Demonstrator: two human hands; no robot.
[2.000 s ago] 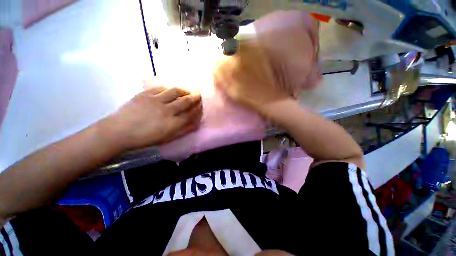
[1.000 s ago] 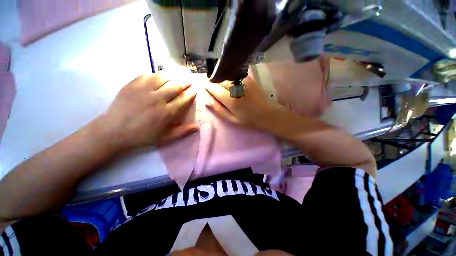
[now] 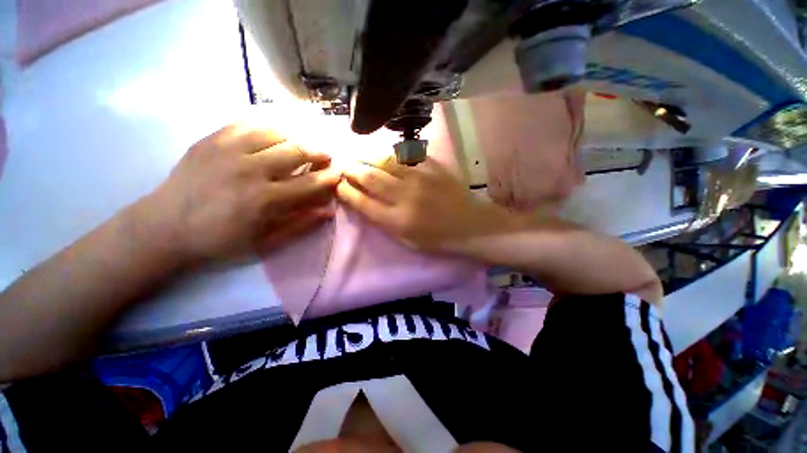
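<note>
A pink garment panel (image 3: 376,265) lies under both hands at the front of the machine, with an edge line running from the fingertips to a point near the table edge. My left hand (image 3: 257,181) pinches the cloth at this line with thumb and fingers. My right hand (image 3: 416,199) grips it just right of the line, fingertips close to the left hand's. The sewing machine (image 3: 672,71) stands above them. The needle area is overexposed and partly hidden by the head. More pink cloth (image 3: 535,150) lies on the bed right of the needle.
A pink piece (image 3: 66,26) lies at the far left of the white table (image 3: 97,133). A blue crate (image 3: 168,380) with red cloth is below the table at left. Pink pieces (image 3: 518,318) lie low, right of the lap. A dark small tool (image 3: 664,115) rests on the machine.
The right hand, blurred over the cloth two seconds ago, has come beside the left at the edge line. Since one second ago, both hands have shifted slightly left and the fingertips are closer together.
</note>
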